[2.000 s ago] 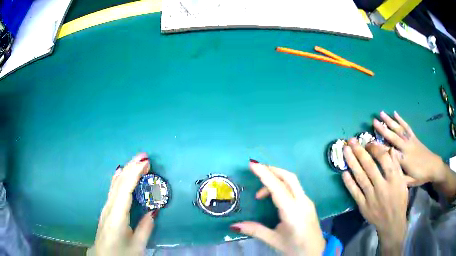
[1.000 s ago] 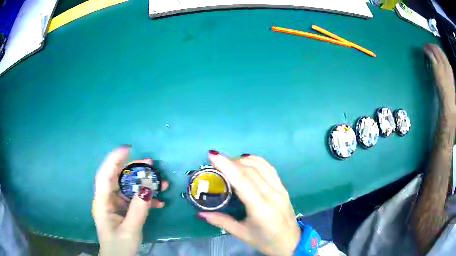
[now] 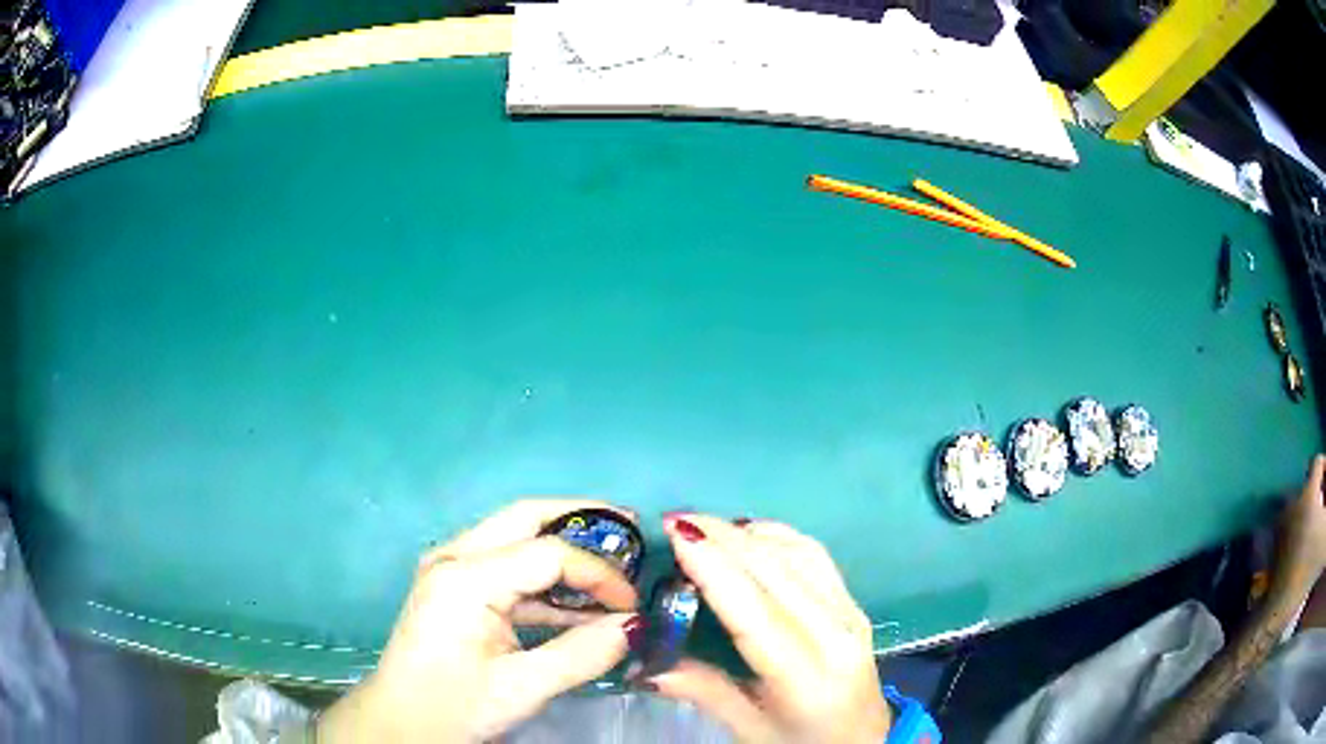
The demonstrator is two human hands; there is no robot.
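Note:
My left hand (image 3: 509,618) holds the round, black-rimmed inner module (image 3: 599,541), its component face showing above the fingers. My right hand (image 3: 771,618) holds the watch case (image 3: 673,616), now tilted on edge so that only a narrow, shiny side shows. The two parts are close beside each other near the bench's front edge. The fingers hide much of both, and I cannot tell whether the parts touch.
Several inner modules (image 3: 971,475) lie in a row at right. Two crossed orange sticks (image 3: 945,212) lie at the back, before a white board (image 3: 785,87). A dark thin tool (image 3: 1224,273) and small cases (image 3: 1275,329) are far right. Another person's arm (image 3: 1265,625) is at the right edge.
My left hand has brought the module to the right, close to the case. My right hand has lifted and tilted the case. The other person's arm has moved down at the right edge.

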